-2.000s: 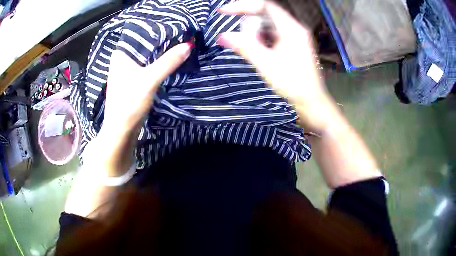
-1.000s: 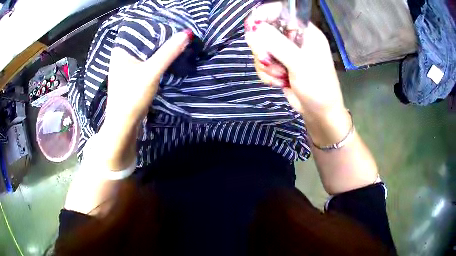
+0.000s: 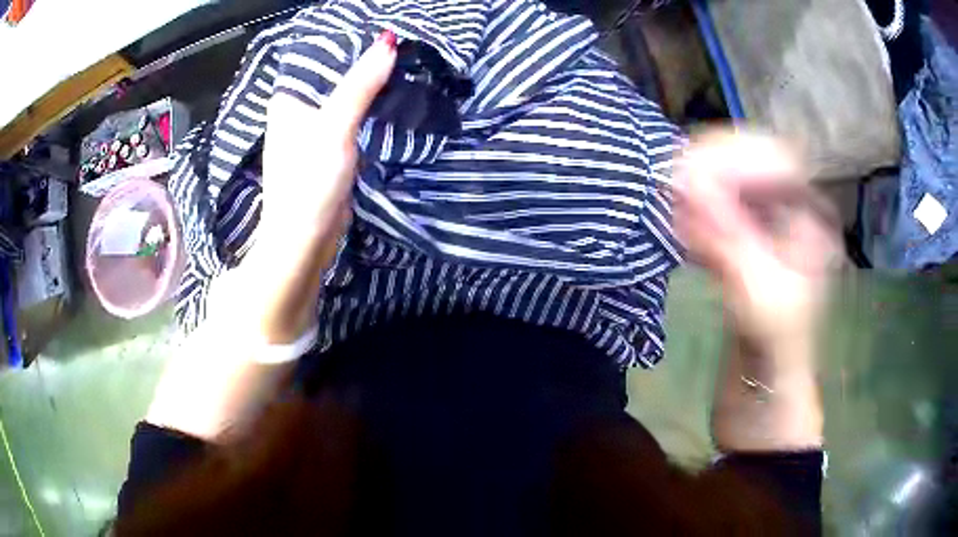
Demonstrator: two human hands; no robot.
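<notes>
A dark garment with white stripes [image 3: 546,178] lies bunched across my lap. A solid dark piece [image 3: 415,100] without stripes shows in its upper middle. My left hand [image 3: 326,147] holds the garment beside this dark piece, thumb on top and fingers hidden under the cloth. My right hand [image 3: 751,210] is off to the right, just past the garment's right edge. It is strongly blurred, so I cannot tell whether it holds anything.
A pink round basket [image 3: 134,249] with scraps stands at the left, below a tray of small round items [image 3: 126,147]. A white-topped table [image 3: 63,63] is at upper left. A grey-brown board [image 3: 814,79] and denim [image 3: 924,178] are at upper right, over green floor [image 3: 893,367].
My right hand has moved right and down, away from the garment's middle. The garment shows more of its right side. My left hand keeps its hold on the cloth.
</notes>
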